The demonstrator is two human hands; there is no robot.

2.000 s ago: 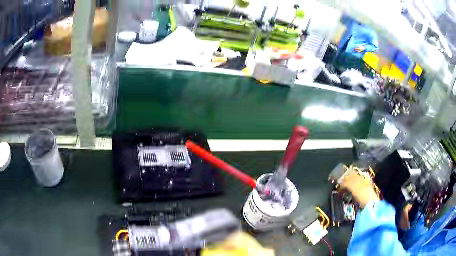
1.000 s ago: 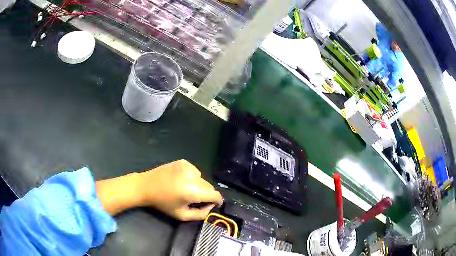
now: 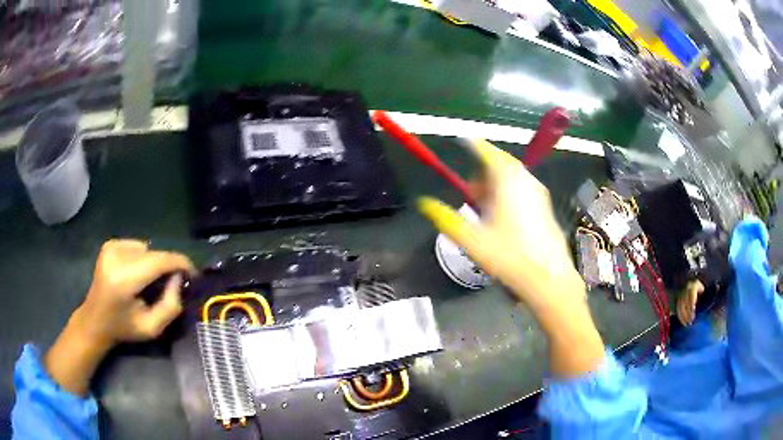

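The black stencil jig (image 3: 292, 284) lies low in the centre, with a silvery stencil sheet (image 3: 343, 339) across it. Heatsinks show at its sides, with a silver fin stack (image 3: 227, 369) and copper-gold heat pipes (image 3: 378, 388). My left hand (image 3: 133, 292) is at the jig's left edge, fingers curled; whether it grips anything is unclear. My right hand (image 3: 515, 228), blurred, with yellow finger cots, is over the white paste tub (image 3: 464, 262), fingers apart, with nothing seen in it. It partly hides the tub. A bright red handle (image 3: 416, 148) and a darker red handle (image 3: 548, 137) stand there.
A second black jig (image 3: 300, 189) with a pale grid panel lies behind. A translucent cup (image 3: 56, 168) stands at the left. Wired heatsinks (image 3: 614, 228) and a black box (image 3: 674, 215) are at the right, beside another person's hand (image 3: 689, 301) and blue sleeve. A green conveyor (image 3: 343, 51) runs behind.
The view has swung back to the right. My right hand, out of view one second ago, is now over the paste tub. My left hand remains by the jig's left edge.
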